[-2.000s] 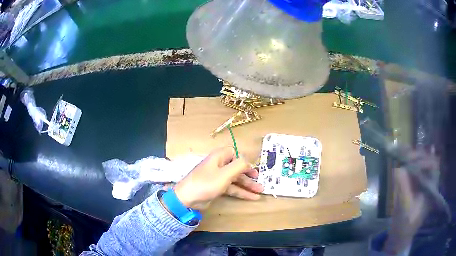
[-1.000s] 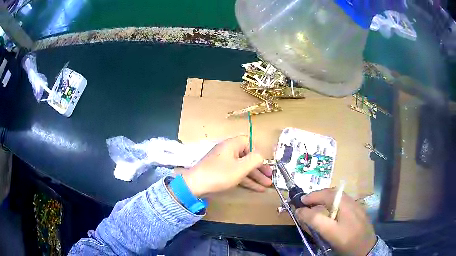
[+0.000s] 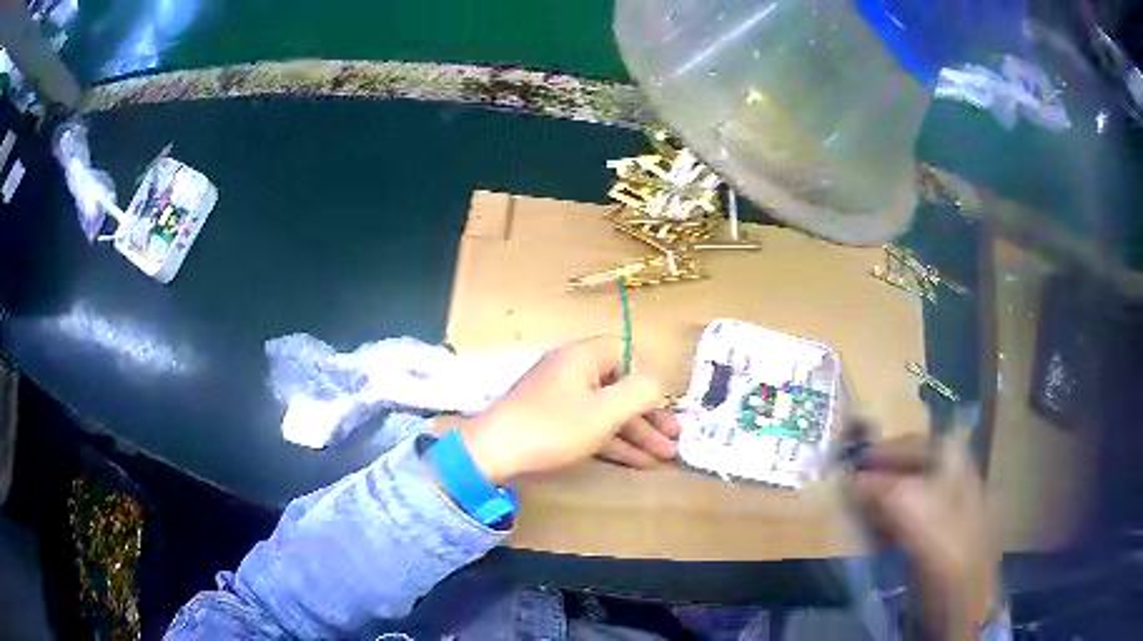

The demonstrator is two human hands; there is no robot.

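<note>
A white rounded-square housing (image 3: 721, 432) with a green circuit board (image 3: 783, 411) lies on the cardboard mat. My left hand (image 3: 577, 407) is at its left edge, thumb and index finger pinching a thin green wire (image 3: 627, 319) that stands up from them; the other fingers reach the housing's edge. The wire's lower end is hidden. My right hand (image 3: 921, 501) is strongly blurred at the housing's right. A dark tool part (image 3: 856, 447) shows at its fingers and a pale blurred stick shape above the hand; the tool's tip cannot be made out.
Brass strips (image 3: 664, 207) are piled at the cardboard's (image 3: 539, 269) top, with some at its right edge. A translucent hood (image 3: 783, 107) hangs above. Crinkled plastic (image 3: 364, 376) lies left of my left hand. Another housing (image 3: 151, 244) lies far left; a dark bin (image 3: 107, 538) stands lower left.
My right hand came in over the housing with a dark-handled tool and pale stick, then moved right, off it. My left hand stays at the housing's edge. The view has shifted.
</note>
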